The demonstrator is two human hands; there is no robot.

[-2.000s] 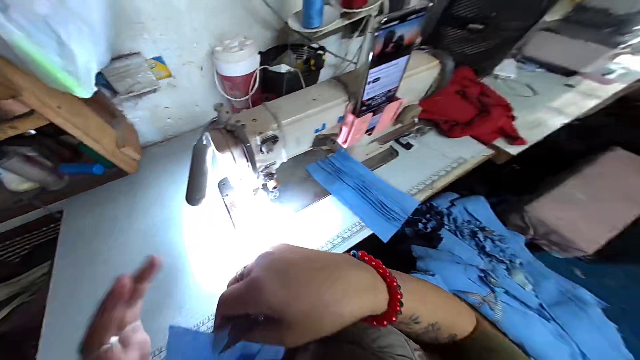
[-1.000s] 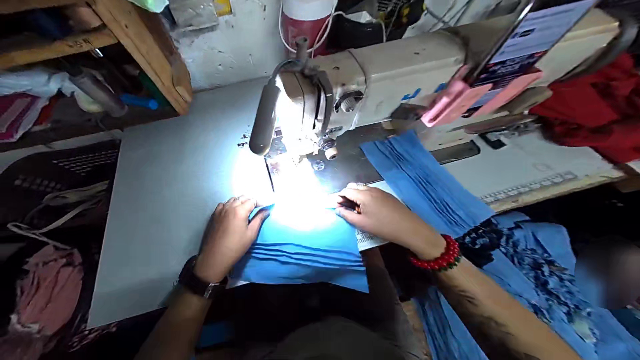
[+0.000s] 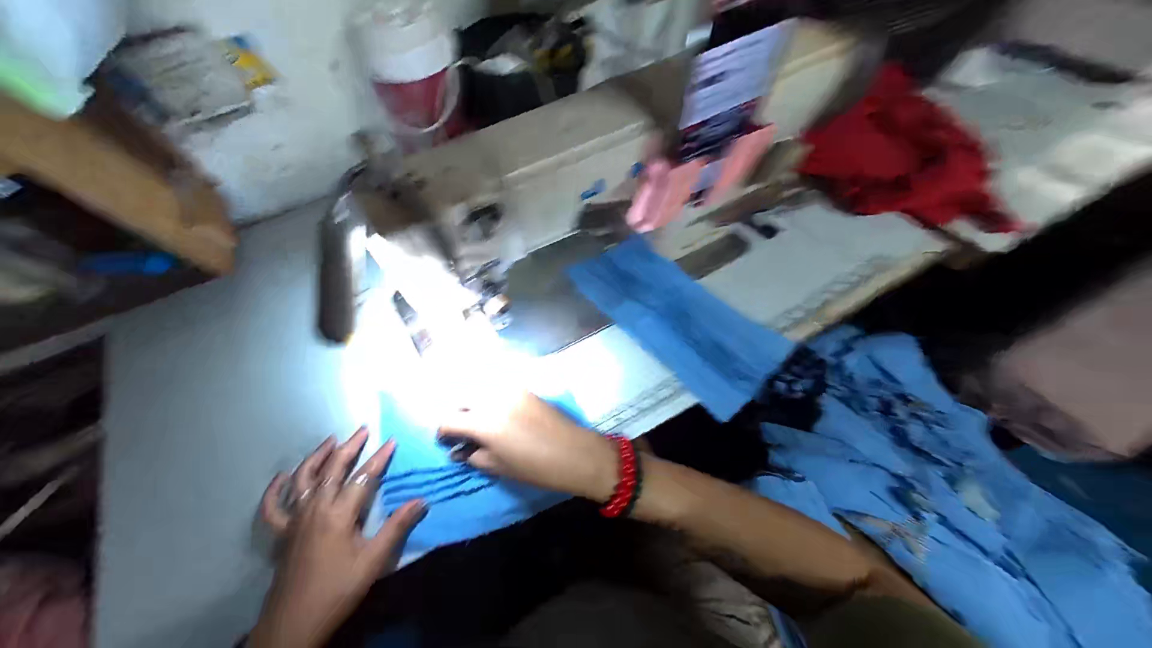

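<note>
A blue cloth piece with several pleats [image 3: 441,504] lies at the front edge of the sewing table, below the sewing machine [image 3: 531,171]. My left hand [image 3: 333,522] rests with spread fingers at the cloth's left edge. Over the cloth's upper right is my right hand [image 3: 531,445], its fingers curled around a small dark tool whose kind I cannot tell. A red bead bracelet [image 3: 621,475] circles the right wrist. Glare from the machine's lamp hides the needle area and the cloth's top. Another pleated blue strip [image 3: 679,324] lies on the machine bed, hanging over the front edge.
A phone [image 3: 733,90] in a pink holder [image 3: 661,193] stands against the machine. Red cloth [image 3: 900,157] lies at the back right. Blue patterned cloth [image 3: 900,486] is heaped at the right, below table level. A wooden shelf [image 3: 117,180] borders the table's left back.
My left hand has shifted from the cloth's upper left, near the needle area, to its left edge. My right hand has moved onto the cloth's upper right. The view has swung and blurred.
</note>
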